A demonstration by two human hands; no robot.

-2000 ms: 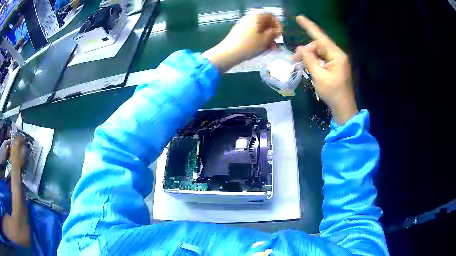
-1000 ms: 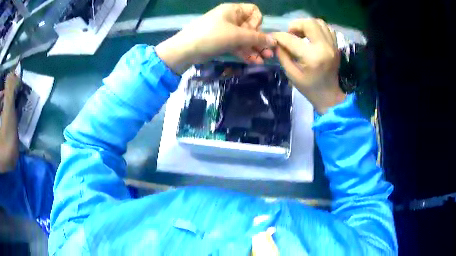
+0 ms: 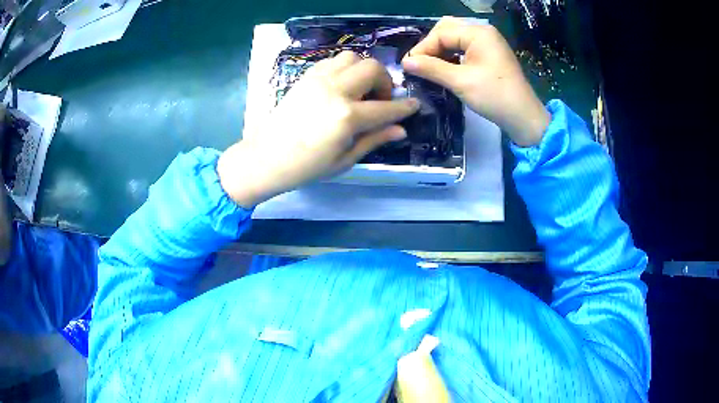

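Observation:
The open device unit [image 3: 394, 175], with a white rim and black inside, sits on a white backing sheet [image 3: 473, 206]. Thin leads of the wire harness [image 3: 347, 39] run along its far inner edge. My left hand [image 3: 323, 122] is over the unit's left and middle part and hides most of the circuit board; its fingers are bent and I cannot tell if they hold anything. My right hand [image 3: 473, 71] is over the far right corner, thumb and forefinger pinched together; whether a small part is between them is too small to tell. A bright whitish patch shows between the hands.
Scattered tiny parts [image 3: 552, 59] lie right of the unit on the green bench [image 3: 158, 110]. Another unit [image 3: 22, 149] lies on a white sheet at the far left, with a person's blue sleeve [image 3: 47, 275] below it. A white sheet [image 3: 98, 31] lies at the upper left.
Both hands have come from the far side of the bench, where they met fingertip to fingertip, down over the open unit. The view has shifted, so the unit appears higher.

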